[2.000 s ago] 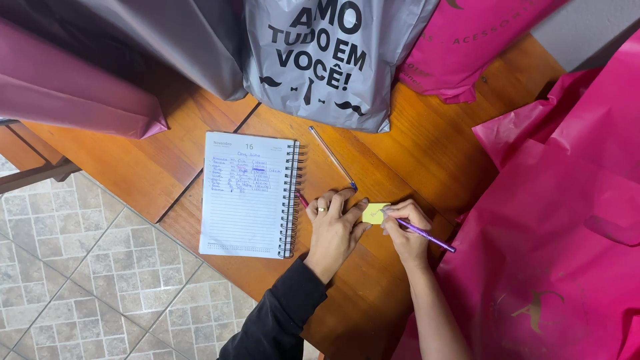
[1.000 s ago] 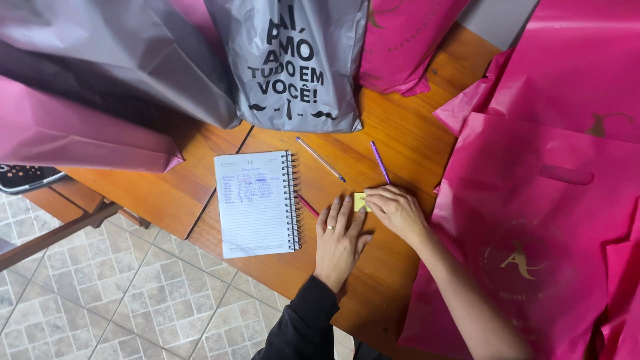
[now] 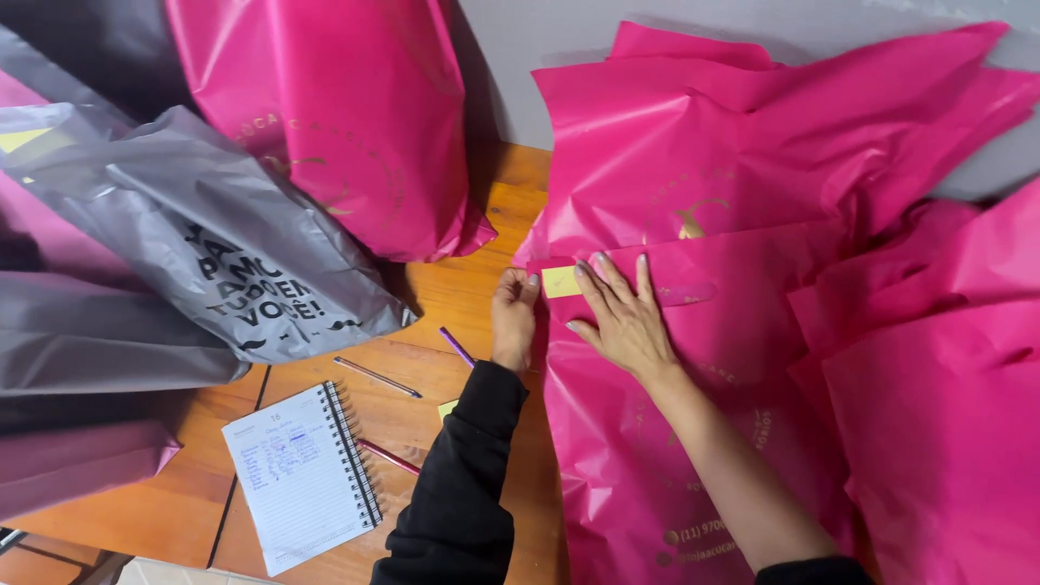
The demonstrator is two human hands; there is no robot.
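A yellow sticky note (image 3: 559,282) lies on the top left corner of a pink plastic bag (image 3: 601,422). My right hand (image 3: 626,317) rests flat on that bag, its fingertips at the note's right edge. At the bag's left corner, my left hand (image 3: 514,313) pinches the edge between thumb and fingers. A purple pen (image 3: 457,347) lies just left of my left wrist. Part of a yellow sticky note pad (image 3: 448,409) shows beside my black left sleeve, which hides the rest.
A spiral notebook (image 3: 301,487) with handwriting lies open at lower left, near a clear pen (image 3: 378,377) and a red pen (image 3: 388,457). Gray printed bags (image 3: 268,268) and a pink bag (image 3: 325,122) stand at upper left. More pink bags (image 3: 942,422) lie at right on the wooden table (image 3: 439,284).
Both hands have moved from the yellow pad on the table to the pink bag, where a yellow note now lies. The view has shifted right.
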